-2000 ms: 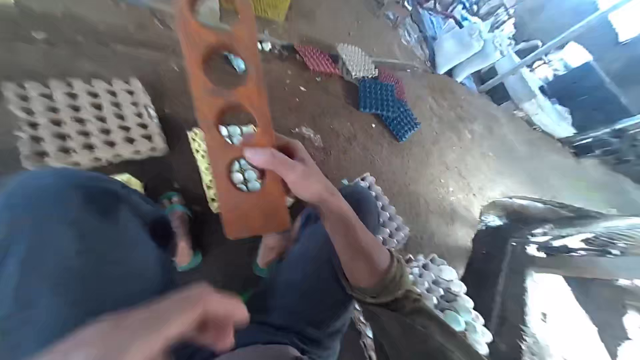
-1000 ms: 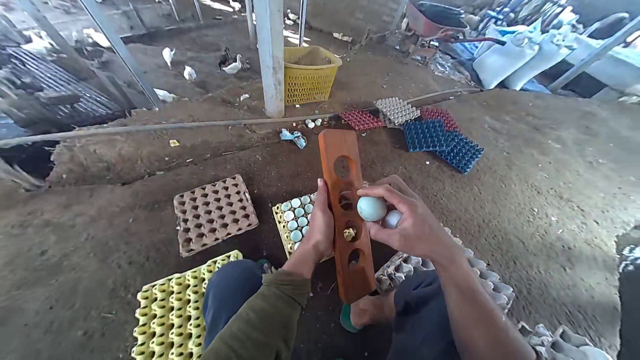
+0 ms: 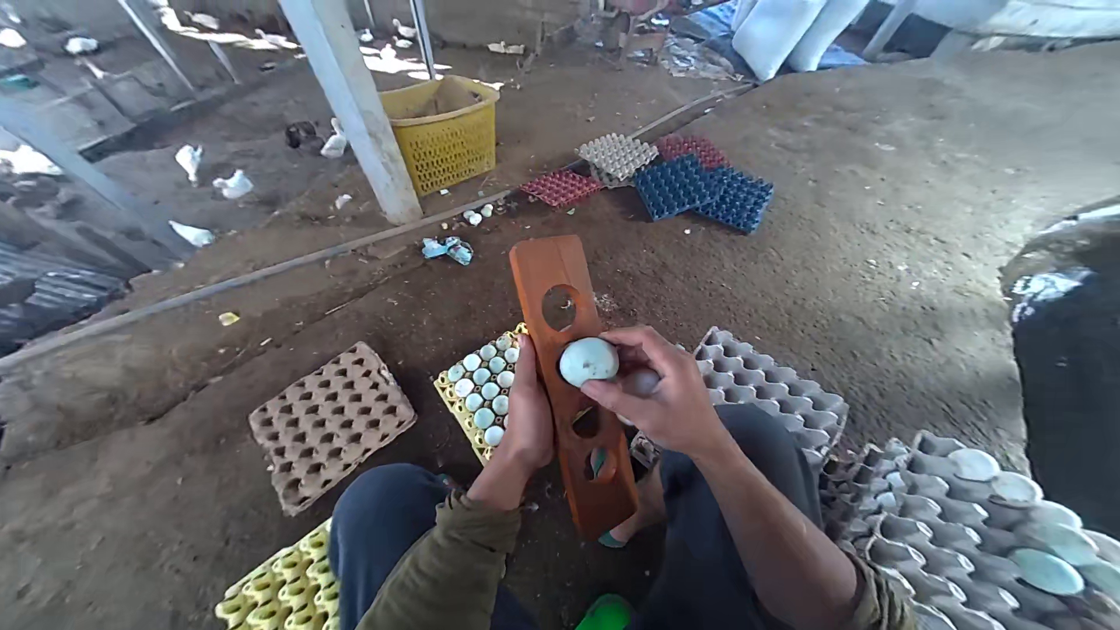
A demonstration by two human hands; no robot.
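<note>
My left hand [image 3: 528, 411] grips the left edge of a reddish-brown wooden board [image 3: 605, 490] with a row of round holes, held tilted above my knees. My right hand [image 3: 669, 389] pinches a pale blue-green egg [image 3: 588, 361] between thumb and fingers, at one of the board's upper holes. A second egg [image 3: 640, 381] is partly hidden within the same hand. Below the board, a yellow egg tray [image 3: 446, 391] holds pale eggs in rows. A grey pulp tray [image 3: 770, 385] lies beyond my right knee, and stacked grey trays with large pale eggs [image 3: 1046, 570] are at lower right.
A brown pulp tray [image 3: 332, 426] lies at left, a yellow tray [image 3: 289, 586] by my left knee. Ahead are red [image 3: 562, 187] and blue trays [image 3: 674, 185], a yellow plastic basket [image 3: 446, 140] and a post [image 3: 354, 105]. White birds [image 3: 234, 184] stand at upper left.
One second ago the egg was just right of the board; now it is over a hole. Two seconds ago my right hand held the board and my left was apart from it.
</note>
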